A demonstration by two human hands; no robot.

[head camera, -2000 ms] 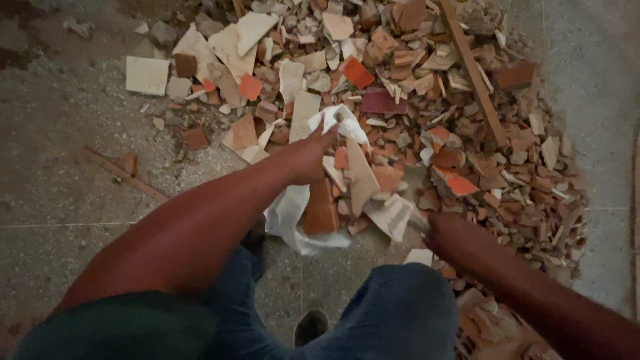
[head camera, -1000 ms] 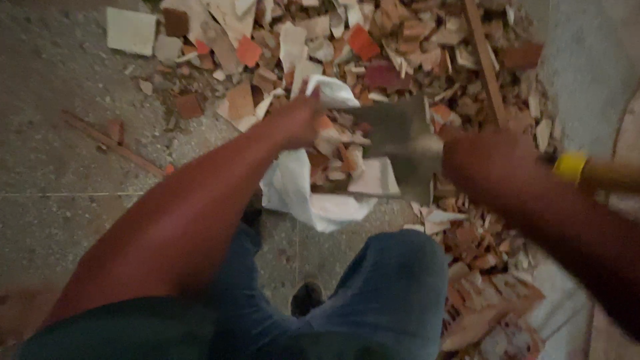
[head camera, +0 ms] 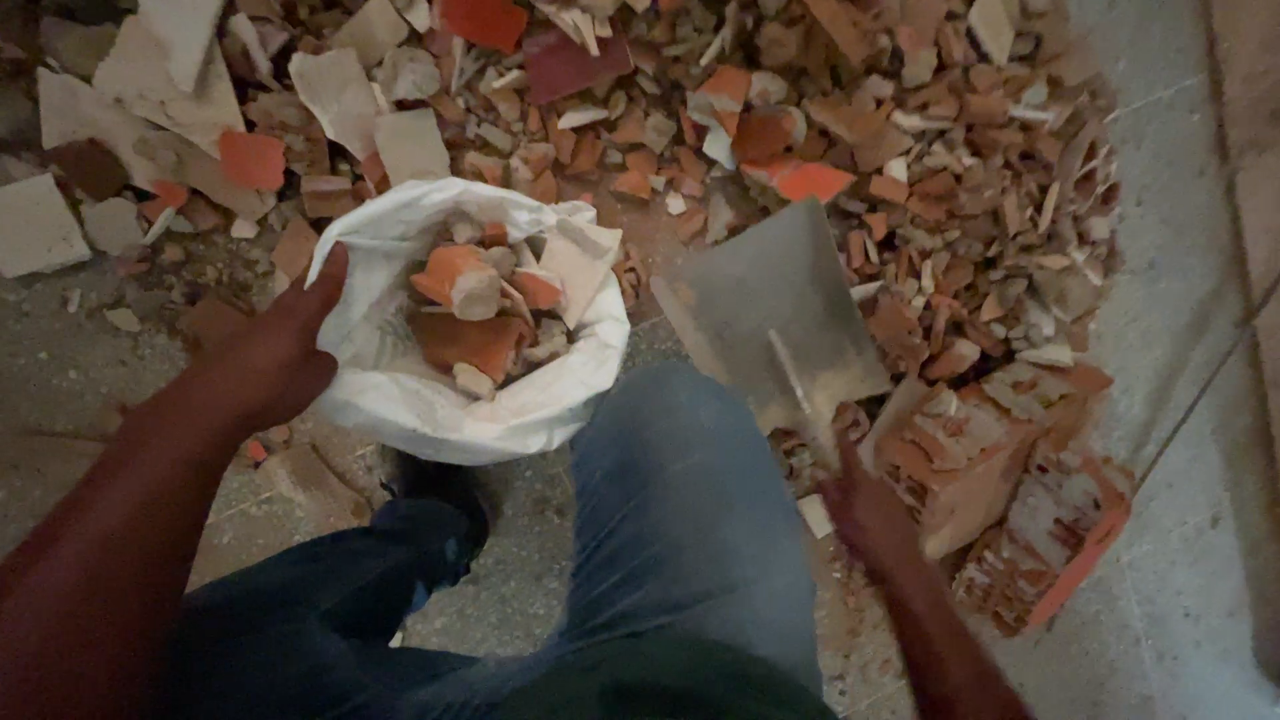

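A white sack stands open-mouthed in front of my legs, with broken brick and tile pieces inside. My left hand grips the left side of its rim. To the right of the sack, a flat metal shovel blade lies low at the edge of the rubble pile, with no rubble on it. My right hand is closed on the shovel just behind the blade; the rest of the handle is hidden.
A wide heap of broken bricks and tiles spreads across the far side and right. Hollow brick chunks lie right of my right hand. Pale tile slabs are at the left. My knee is close to the sack and the blade.
The shovel was over the sack's mouth a second ago, with pieces below it; it has moved right and down to the pile. The sack's opening now shows fully.
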